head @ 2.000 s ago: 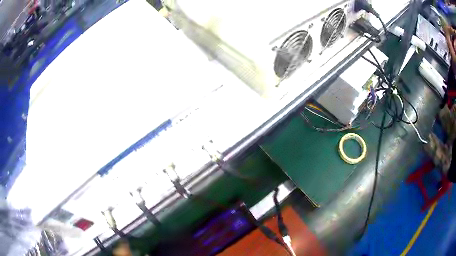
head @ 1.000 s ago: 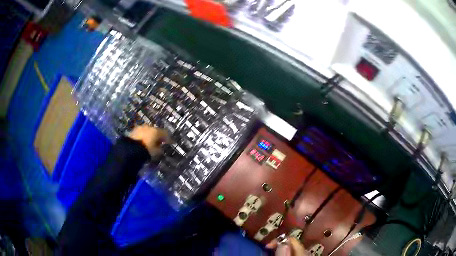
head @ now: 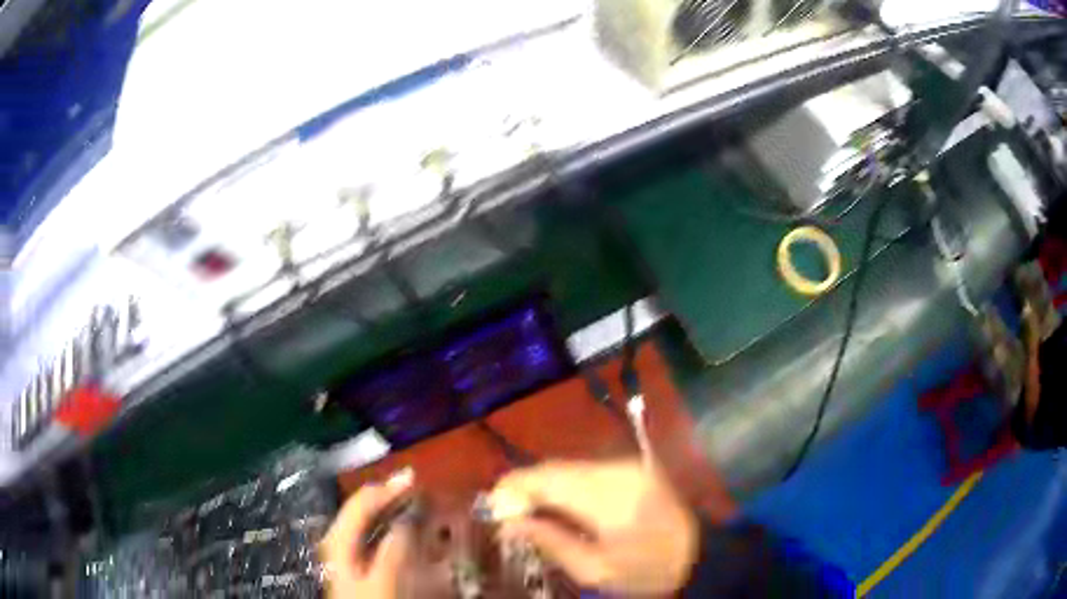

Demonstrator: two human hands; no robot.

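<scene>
The red-brown test fixture box (head: 538,442) is at the bottom centre, partly covered by my hands. My left hand (head: 372,541) is over its left part, with fingers curled around a dark, blurred piece that looks like a unit. My right hand (head: 597,524) is over its middle, thumb and finger pinched on a small silver piece (head: 486,505), too blurred to tell if unit or connector. The hands are apart. Pale test sockets (head: 527,564) show blurred below and between them. A test lead (head: 635,410) with a white end runs behind my right hand.
A dark display (head: 451,369) with blue figures stands behind the fixture. The blister tray (head: 234,532) of units is at lower left. A red piece (head: 88,407) lies on the white shelf. A yellow tape ring (head: 809,260) lies on the green board. Cables hang at right.
The view has swung right from the tray. My left hand has left the blister tray and is now over the fixture. My right hand shows more fully, above the sockets.
</scene>
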